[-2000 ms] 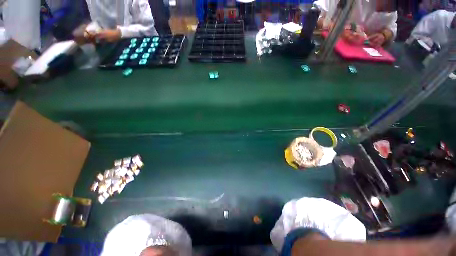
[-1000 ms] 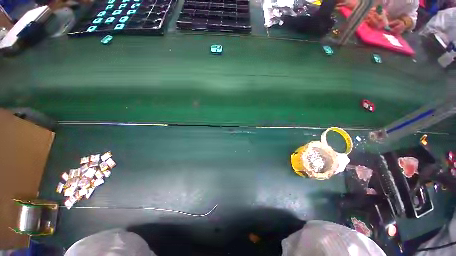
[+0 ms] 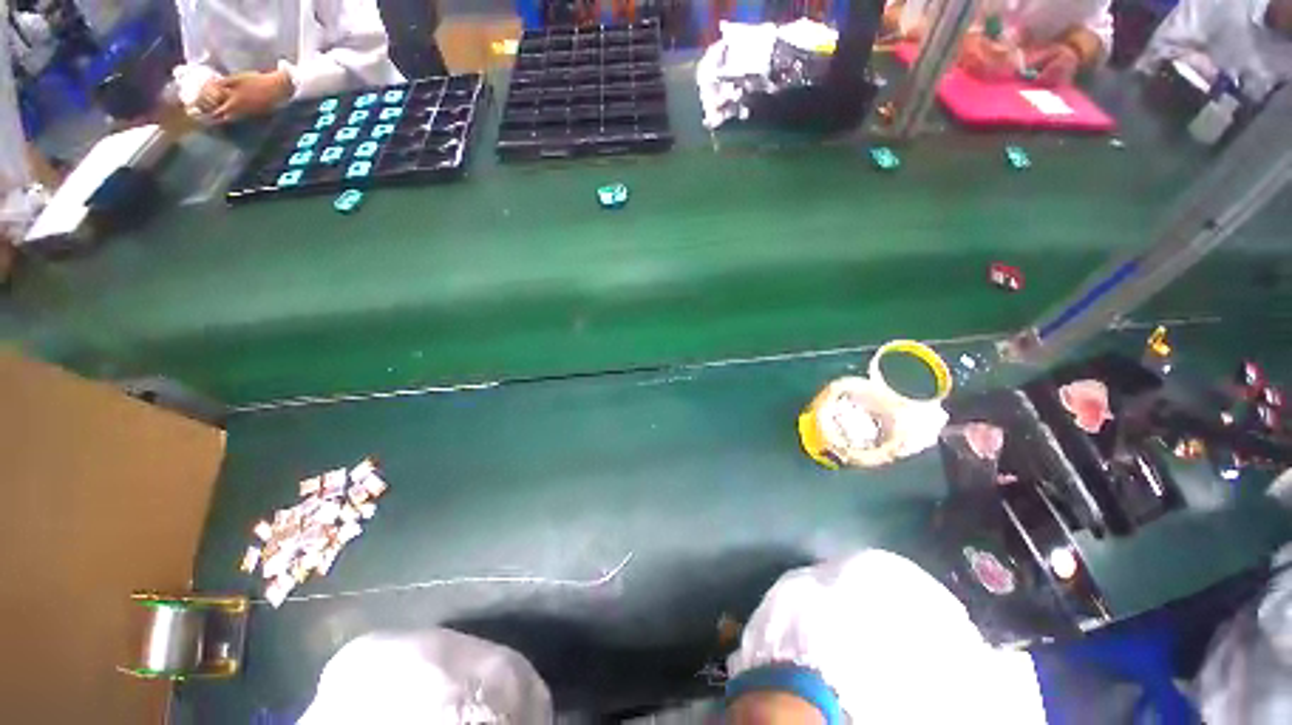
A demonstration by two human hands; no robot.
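A white-covered shape (image 3: 879, 623), sleeve or knee, with a blue band (image 3: 788, 686) and a bit of skin of my right wrist (image 3: 772, 711) is at the bottom edge. The fingers are cut off. My left hand is not in view; another white-covered shape (image 3: 432, 677) is at the bottom left. In front lie a loose pile of small silver-white components (image 3: 315, 530) and a thin solder wire (image 3: 468, 582), running right from the solder spool (image 3: 176, 637) and bent up at its tip. The tip cleaner tub (image 3: 854, 421) stands beside the yellow tape roll (image 3: 911, 371).
A cardboard divider (image 3: 92, 524) stands left. Black soldering station boxes (image 3: 1041, 510) with pinkish stickers are right, beneath a slanting metal arm (image 3: 1134, 269). Black trays (image 3: 584, 88), teal parts (image 3: 612, 196) and a red part (image 3: 1006, 276) are farther back. People in white sit opposite.
The view tilted down, then back up, so the people opposite show again. The blue band, out of view one second ago, shows again. The loose components and tub look unmoved.
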